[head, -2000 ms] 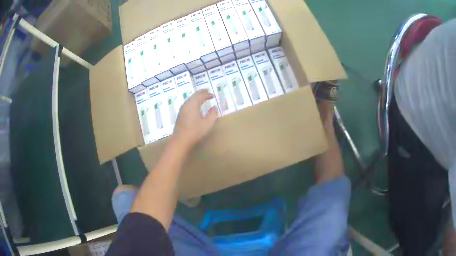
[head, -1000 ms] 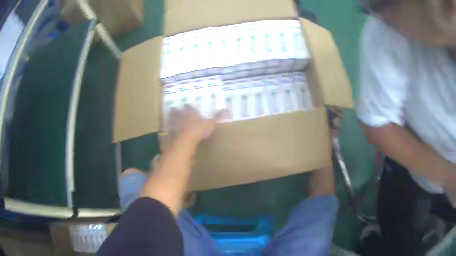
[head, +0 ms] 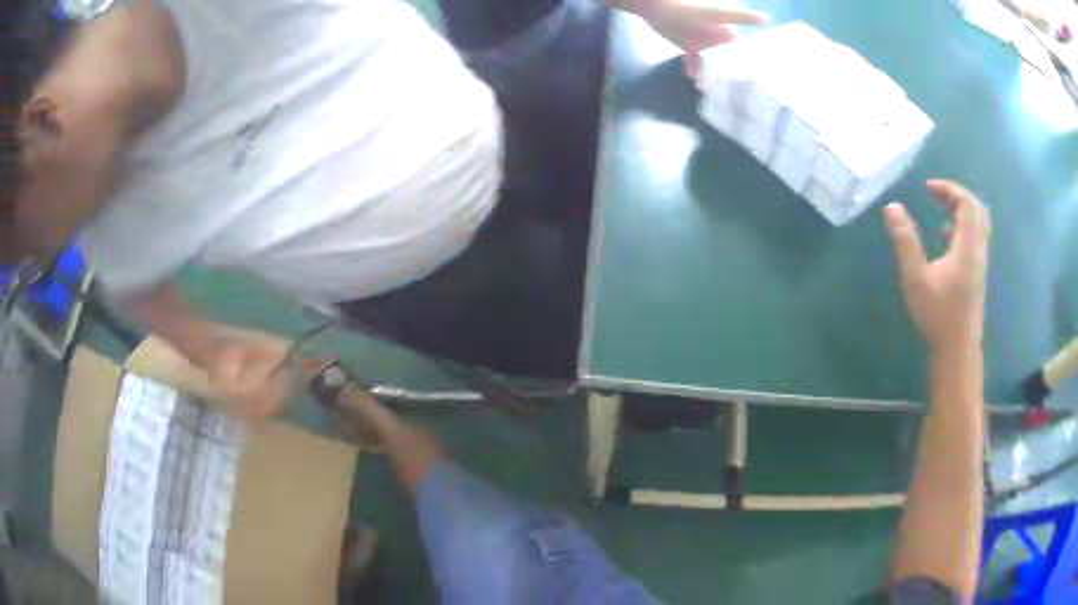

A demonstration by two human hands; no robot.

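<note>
A block of white retail boxes (head: 816, 124) lies on the green worktable (head: 721, 319) at the upper right. My right hand (head: 948, 266) is over the table just beyond the block's near right end, fingers apart, empty and not touching it. My left hand is not in view. Another person's hand (head: 707, 33) is at the block's far left end. The open shipping carton (head: 290, 502), with rows of white boxes (head: 166, 485) in it, is at the lower left, cut off by the picture's bottom edge.
A person in a white shirt (head: 319, 154) leans over at the upper left; their blurred hand (head: 254, 372) is at the carton's rim. My leg and strapped foot (head: 331, 381) are beside the carton. Cream tube legs (head: 603, 449) stand under the table edge; a blue stool (head: 1026, 544) is at lower right.
The view has swung right, from the carton to the worktable. My left hand, earlier on the boxes in the carton, has left the picture. My right hand has come into view.
</note>
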